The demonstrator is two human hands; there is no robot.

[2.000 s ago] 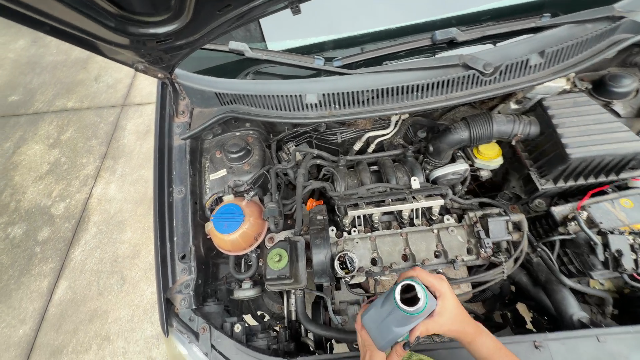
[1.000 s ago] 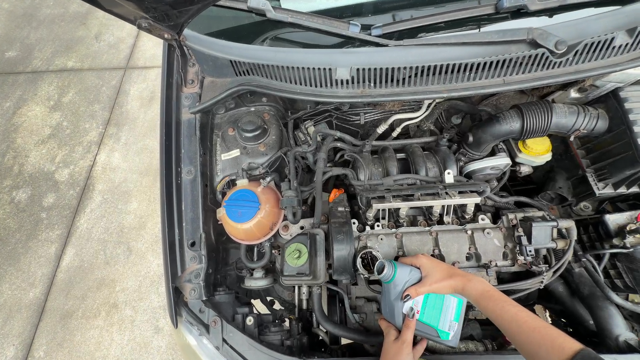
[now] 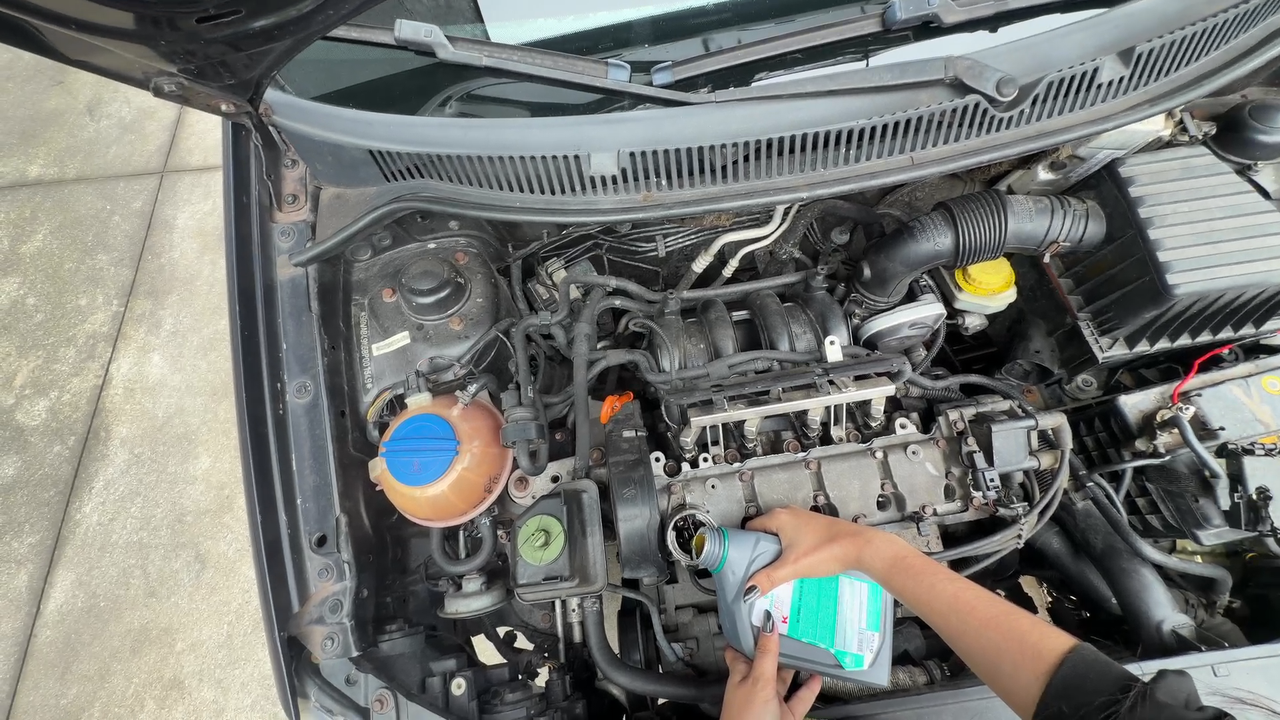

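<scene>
A grey plastic motor oil bottle (image 3: 742,600) with a green and white label lies tilted over the engine, its uncapped mouth at the rim of the open oil filler neck (image 3: 690,537). Amber liquid shows inside the bottle's mouth. My right hand (image 3: 815,550) grips the bottle from above, near its shoulder. From below, my left hand (image 3: 768,685) holds the bottle's lower side, fingertips on the label. The filler neck stands at the left end of the metal valve cover (image 3: 840,480). Whether liquid is flowing cannot be told.
An orange coolant tank with a blue cap (image 3: 420,450) and a reservoir with a green cap (image 3: 540,541) stand left of the filler neck. An orange dipstick handle (image 3: 616,406) rises behind it. The ribbed air filter housing (image 3: 1190,250) and battery (image 3: 1250,400) are at right.
The bottle was upright two seconds ago, its mouth facing up. It has since been tipped over to the left, and its mouth is now at the filler neck. Both hands have stayed on it.
</scene>
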